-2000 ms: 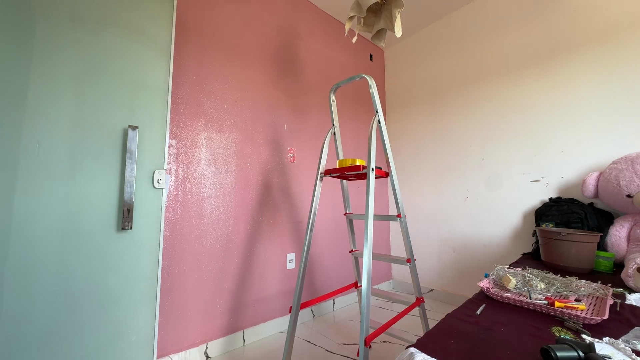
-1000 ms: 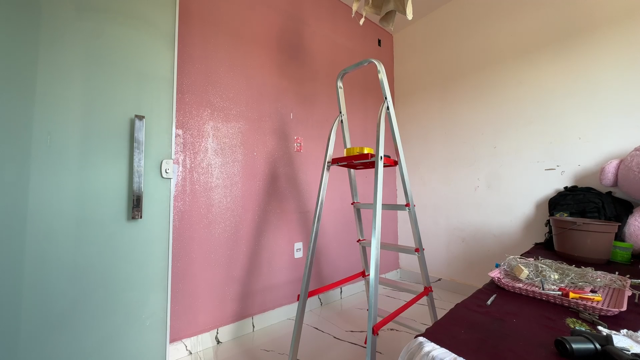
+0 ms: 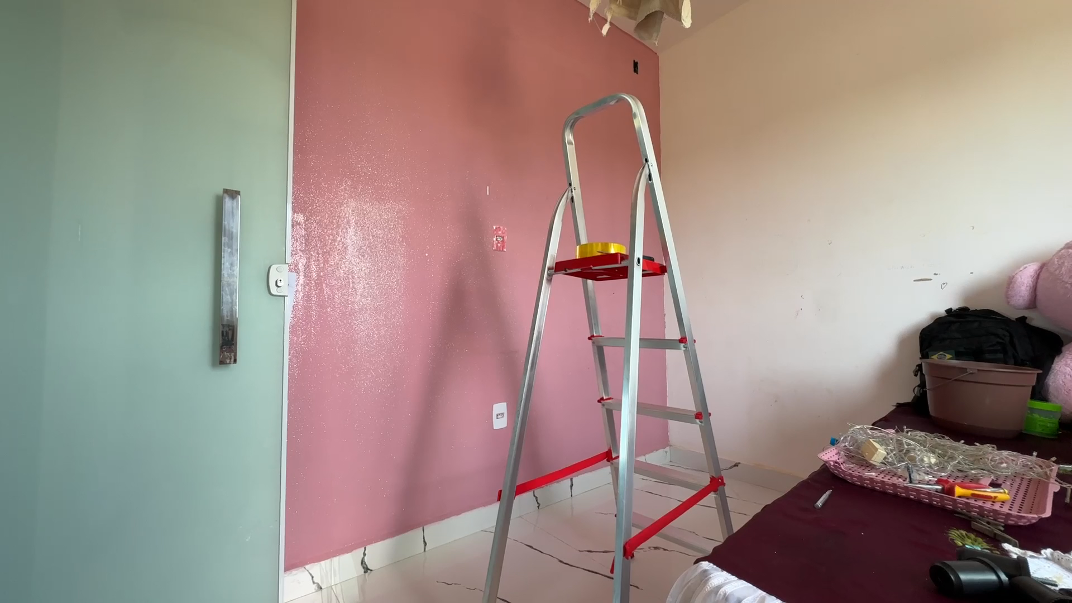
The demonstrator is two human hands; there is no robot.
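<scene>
Neither my left hand nor my right hand shows in the head view. An aluminium stepladder (image 3: 630, 377) with red braces stands unfolded on the tiled floor, near the pink wall. On its red top platform (image 3: 605, 267) sits a round yellow object (image 3: 600, 249), perhaps a roll of tape. A pink perforated plastic tray (image 3: 1026, 502) at the right holds tangled clear wire or string lights (image 3: 938, 452) and screwdrivers (image 3: 971, 489) with red and yellow handles. Beside the near edge of the cloth-covered surface lies a black tool or appliance (image 3: 976, 576), partly cut off by the frame.
A frosted glass door (image 3: 126, 293) with a metal handle (image 3: 229, 276) fills the left. Dark red cloth (image 3: 787, 536) covers the surface at the right, bearing a brown bucket (image 3: 980, 398), a green container (image 3: 1043, 419) and a black backpack (image 3: 980, 335). A pink plush toy (image 3: 1055, 289) is behind.
Only the view has shifted slightly; the ladder and the things on the cloth stand as before.
</scene>
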